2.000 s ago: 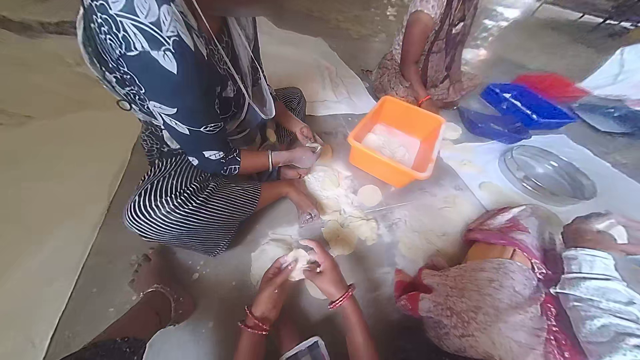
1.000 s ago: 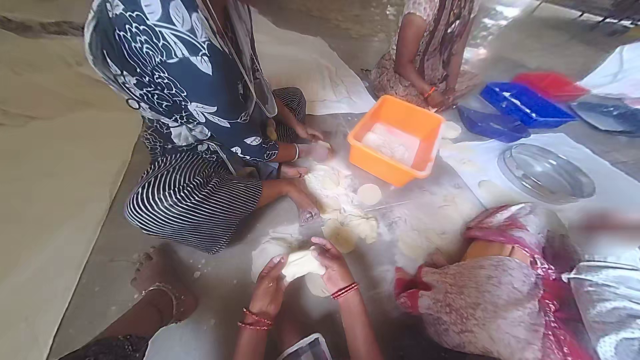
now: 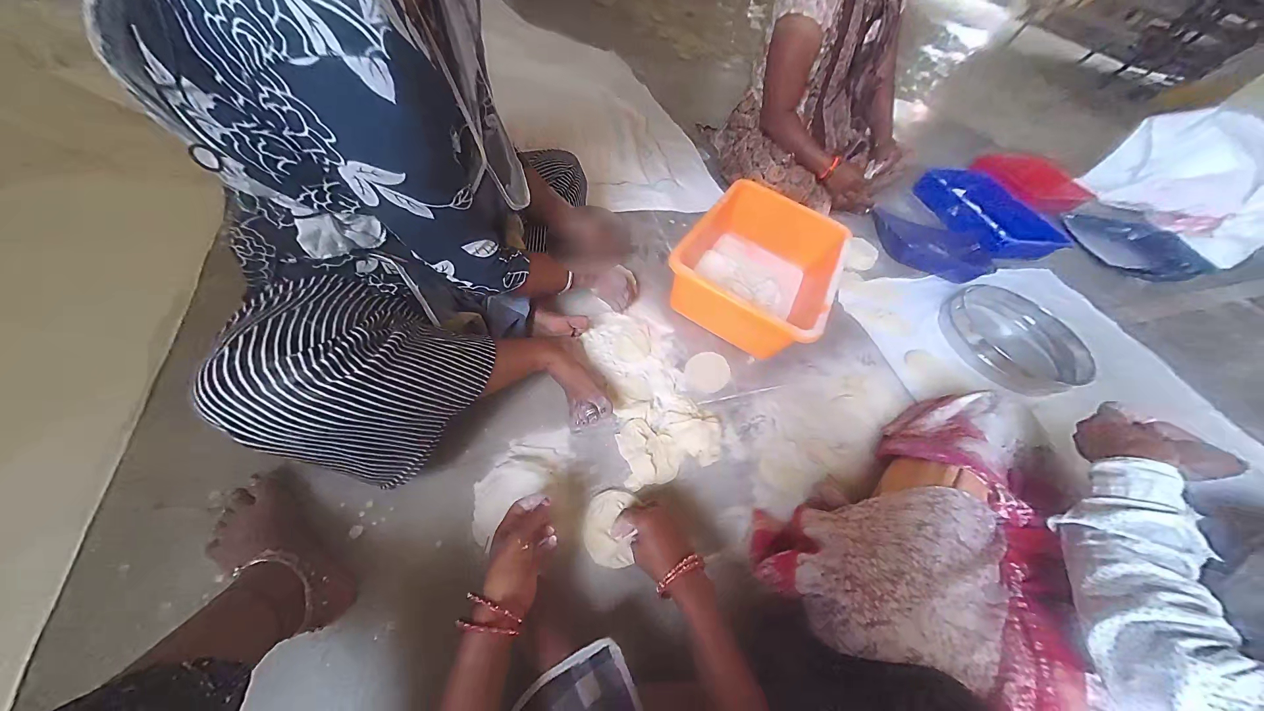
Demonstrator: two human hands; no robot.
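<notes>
My left hand (image 3: 523, 538) is low over the floor, beside a mound of white flour (image 3: 513, 484); its fingers are curled together, and whether something is in them cannot be told. At the edge of a round, flat piece of dough (image 3: 607, 528) is my right hand (image 3: 652, 538), its fingertips touching or pinching it. Just beyond lie crumpled dough pieces (image 3: 667, 439) on spread flour, with a small flat dough disc (image 3: 708, 372) to their right.
An orange plastic tub (image 3: 731, 321) with whitish contents stands ahead. A co-worker in striped cloth (image 3: 346, 385) sits at left, others sit ahead and at right. A round clear tray (image 3: 1017, 341) lies on white cloth; blue trays (image 3: 987, 212) and a red one (image 3: 1032, 183) are behind it.
My hands were together around a pale piece of dough; now they are apart and lower. The round dough piece shows by my right hand. The co-worker at left has moved a hand.
</notes>
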